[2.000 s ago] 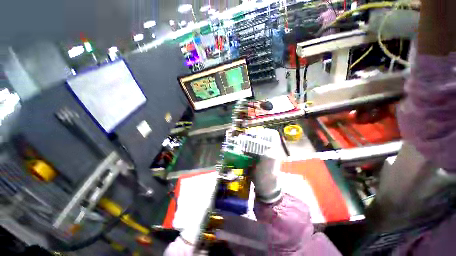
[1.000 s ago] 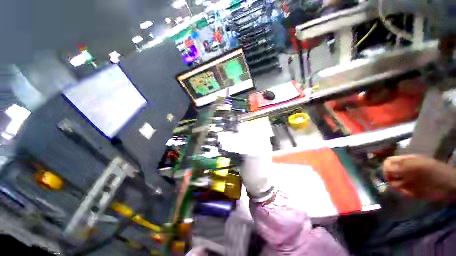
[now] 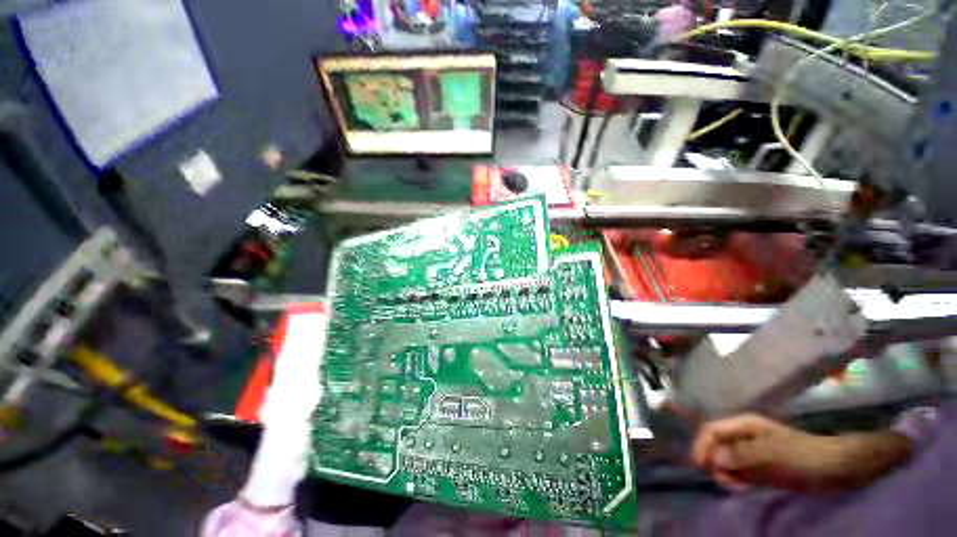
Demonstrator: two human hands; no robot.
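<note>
The green power board (image 3: 472, 367) is held up in front of me, its solder side facing me, with silvery solder areas, a white border and a stepped upper right corner. My left hand (image 3: 277, 453), in a white glove with a pink sleeve below, holds the board's lower left edge. The fingers blend with the white sheet and partly hide behind the board. My right hand is not visible; the board may hide it.
Another person's bare hand (image 3: 750, 451) is right of the board, below a grey-white panel (image 3: 777, 346). Behind are conveyor rails (image 3: 724, 315), a monitor (image 3: 409, 105) and a mouse (image 3: 514, 181). The red mat (image 3: 259, 383) shows at left.
The board has turned from edge-on to show its solder side. My right hand has gone out of sight. The view has swung right, and the other person's hand sits nearer the board.
</note>
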